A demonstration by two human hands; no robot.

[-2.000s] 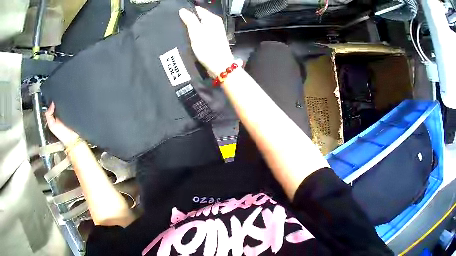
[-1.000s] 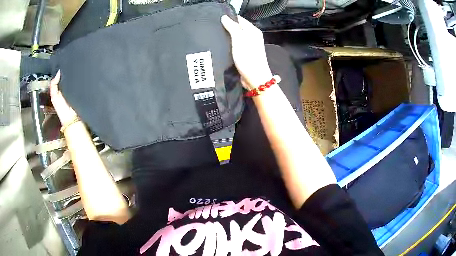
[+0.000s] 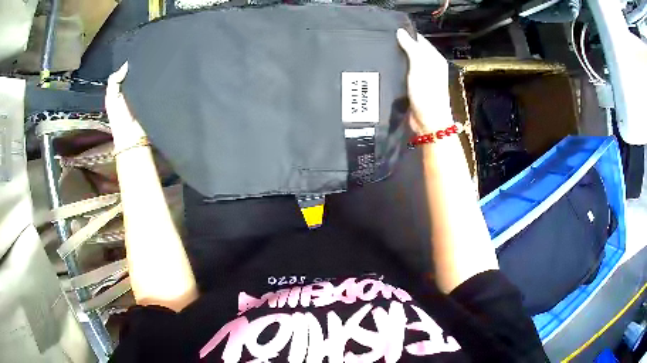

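Observation:
A dark grey-black fabric piece with rounded corners is held spread flat over my lap. A white brand label with dark print lies near its right end, with a black care label just below it. My left hand holds the left edge, thumb on the face. My right hand holds the upper right edge, thumb on the face. The fingers behind the fabric are hidden.
An open cardboard carton with dark items stands at the right. A blue crate beside it holds dark pieces. Beige fabric bags and a metal rack are at the left. Machinery and cables are at the top.
Both hands have moved right with the fabric piece. The piece, tilted at first, now lies more level and is spread wider, its labels nearly upright in the picture.

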